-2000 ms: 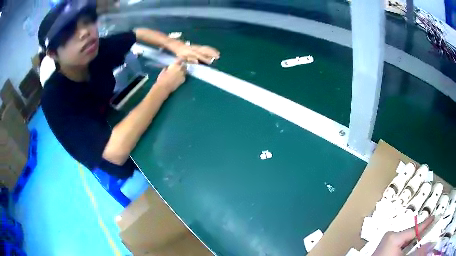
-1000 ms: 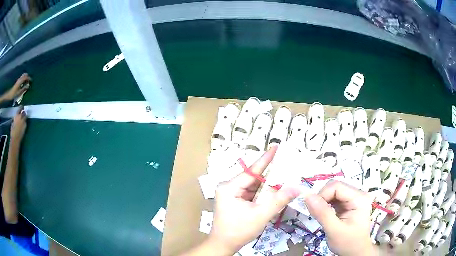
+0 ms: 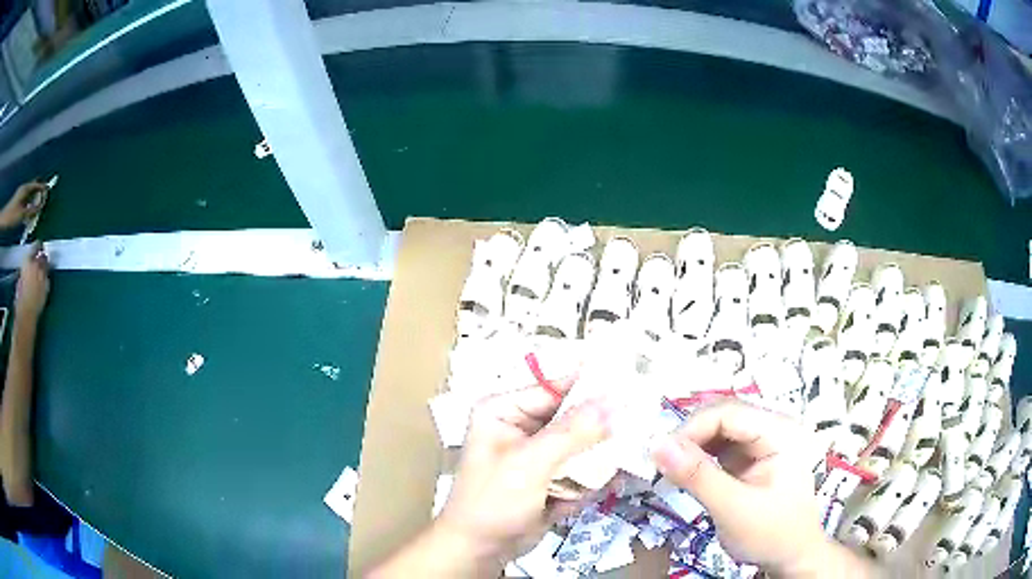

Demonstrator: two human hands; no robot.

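Observation:
My left hand holds a white square piece over the heap; glare blurs its outline. A red strip shows by my left fingers. My right hand is close on the right, thumb and index finger nearly together at the piece's edge; whether they pinch anything is unclear. Cream plastic housings lie in close rows behind and to the right of my hands. White squares, some with bluish print, lie below my hands with red and blue wires.
A brown cardboard sheet lies under the work. A grey post and metal rail border the green belt. A white oblong plate lies on the belt. A clear bag is at far right. Another person's hands are at far left.
The view has swung from the neighbouring worker to the cardboard. Since one second ago, my left fingers have folded over the white piece. The oblong plate on the belt has shifted right in view.

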